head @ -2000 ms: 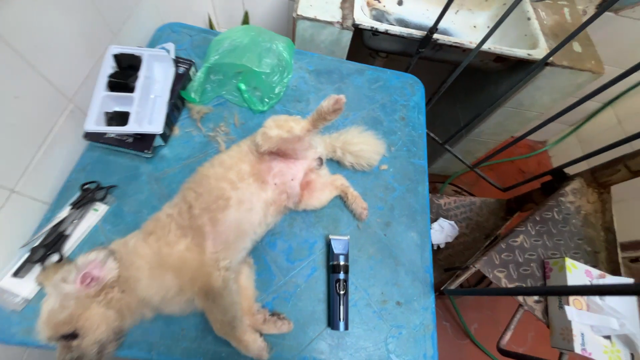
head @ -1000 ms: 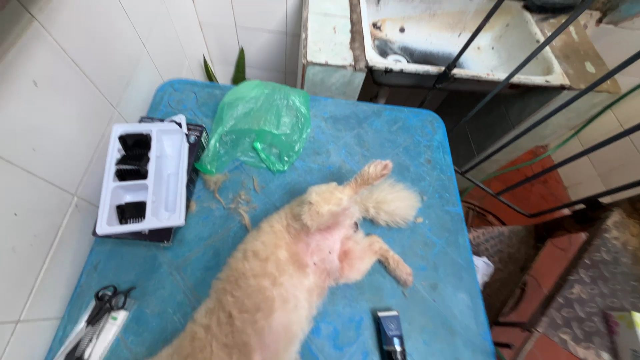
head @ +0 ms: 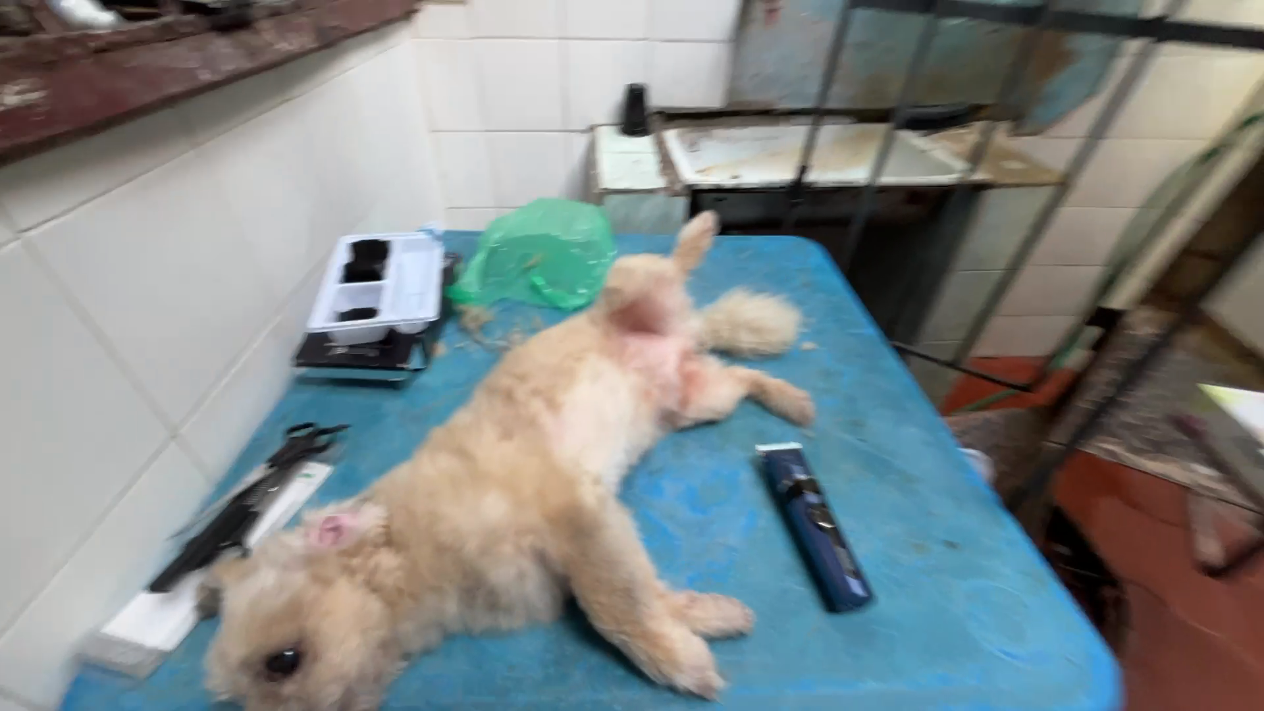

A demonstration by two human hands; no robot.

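Note:
Neither of my hands is in view. A small cream-coloured dog [head: 513, 454] lies on its side on the blue table [head: 948, 602], its head at the lower left and one hind leg raised. To the right of its belly lies a dark blue cordless hair clipper [head: 815, 528]. Black-handled scissors [head: 301, 441] and a black comb-like tool [head: 212, 533] rest on a white box [head: 148, 627] at the left edge. Farther back, a white plastic tray [head: 415, 276] with black clipper guards [head: 365, 259] sits on a black box [head: 360, 354].
A crumpled green plastic bag [head: 543, 252] lies at the table's back, with loose hair [head: 479, 321] before it. White tiled wall [head: 109, 346] borders the left side. Behind stand a stained sink [head: 810, 153] and a black metal railing [head: 869, 178] on the right.
The view has shifted and tilted up, showing more of the wall and the sink area. The dog, clipper, tray and bag keep their places on the table.

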